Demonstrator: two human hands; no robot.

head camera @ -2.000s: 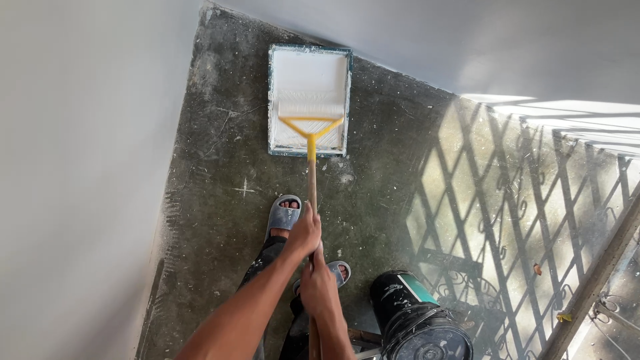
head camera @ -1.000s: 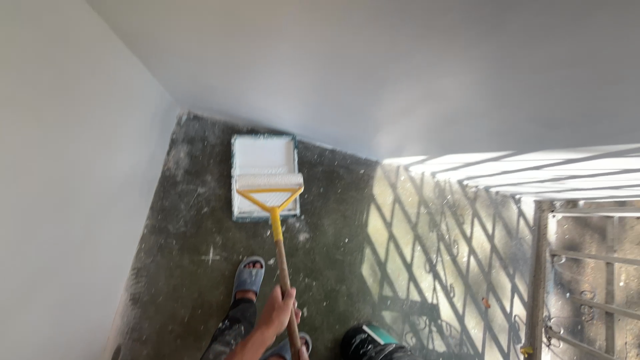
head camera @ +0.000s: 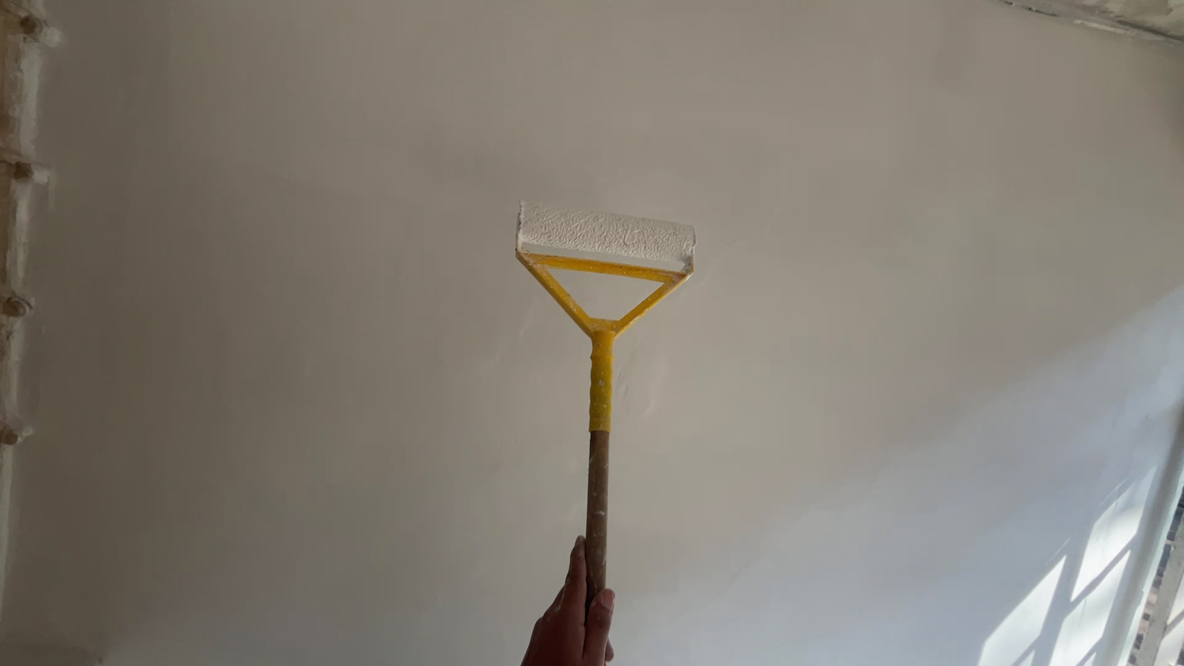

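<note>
My left hand [head camera: 573, 615] is closed round the brown pole [head camera: 598, 499] of a paint roller, low in the middle of the view, with one finger pointing up along the shaft. The pole rises to a yellow triangular roller frame [head camera: 602, 370]. A white, paint-coated roller cover [head camera: 606, 231] sits across its top, slightly tilted, in front of the pale wall [head camera: 370, 277]. Whether the cover touches the wall is hard to tell. The lower pole and my right hand are out of view.
Several brownish knobs or fixings [head camera: 17, 305] run down a strip at the left edge. Barred sunlight [head camera: 1064, 592] falls on the wall at lower right, beside a light upright edge [head camera: 1152, 555]. A rough surface [head camera: 1128, 14] shows at the top right corner.
The roller has left the paint tray on the floor and is now raised before the wall. The view has swung up; tray, feet and bucket are out of sight.
</note>
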